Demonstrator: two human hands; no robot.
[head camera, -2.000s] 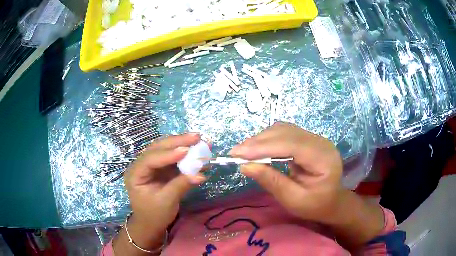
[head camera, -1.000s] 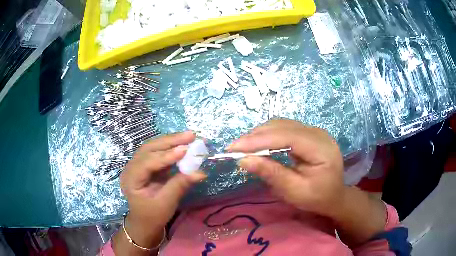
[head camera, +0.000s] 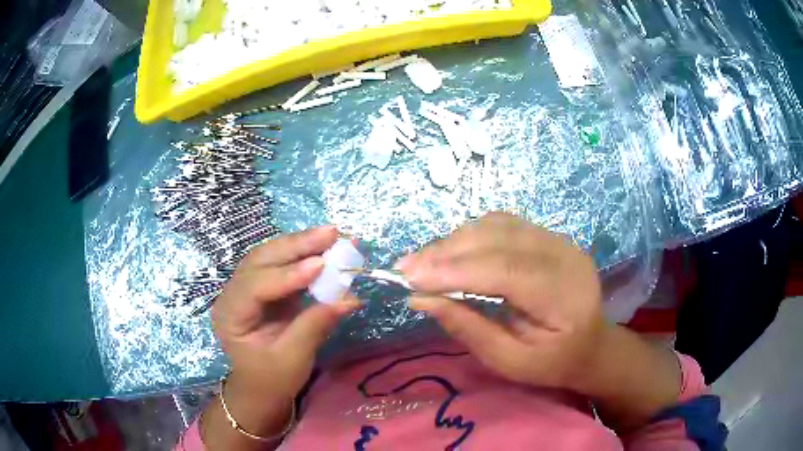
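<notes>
My left hand pinches a white plastic head between thumb and fingers. My right hand holds a thin rod with a white sleeve on it, between thumb and fingertips. The near end of the rod meets the white head. The far end sticks out past my right thumb, tilted slightly down to the right. My right fingers hide the middle of the sleeve.
A rod pile lies at left, loose white heads and sleeves ahead. A yellow tray of white parts is behind. A white card and clear blister trays are at right. A dark flat rectangle is far left.
My right hand has turned the rod and sleeve, so the outer end now points slightly downward. My left hand has stayed nearly in place with the head.
</notes>
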